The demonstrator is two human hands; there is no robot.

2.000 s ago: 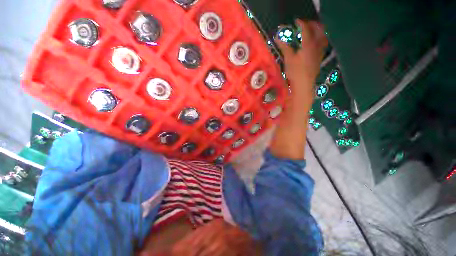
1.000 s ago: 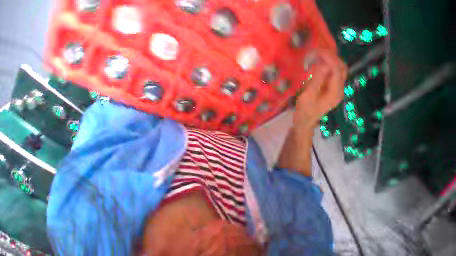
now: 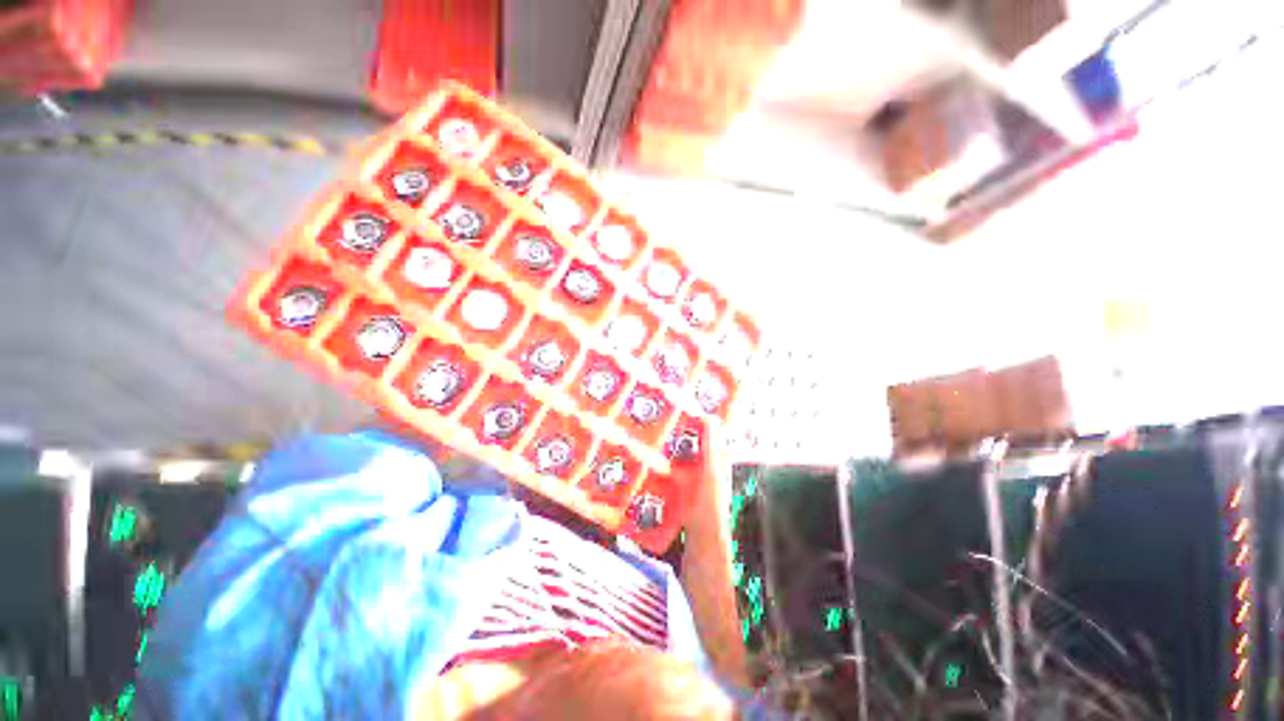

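Observation:
A bright red compartment tray (image 3: pixel 408 307) is tilted in front of my chest. Its square pockets hold several round metal-rimmed watch units, such as one (image 3: pixel 380 335) near the lower left edge. Some show pale round centres; those at the upper right are washed out by glare. My left sleeve runs up to the tray's lower edge, and my left hand is hidden beneath it. My right forearm rises to the tray's right edge, where my right hand (image 3: pixel 708 479) holds it, partly hidden and blurred.
Green-matted racks (image 3: pixel 915 563) with glowing green displays line the bottom right, with more at bottom left. Red trays (image 3: pixel 439 49) are stacked at the top. Brown boxes (image 3: pixel 982 404) sit at the right. Yellow-black floor tape (image 3: pixel 183 140) shows at upper left.
The view has turned from the close rack toward the wider room. The tray looks farther away and more fully in view. My right hand has come from the rack to the tray's edge.

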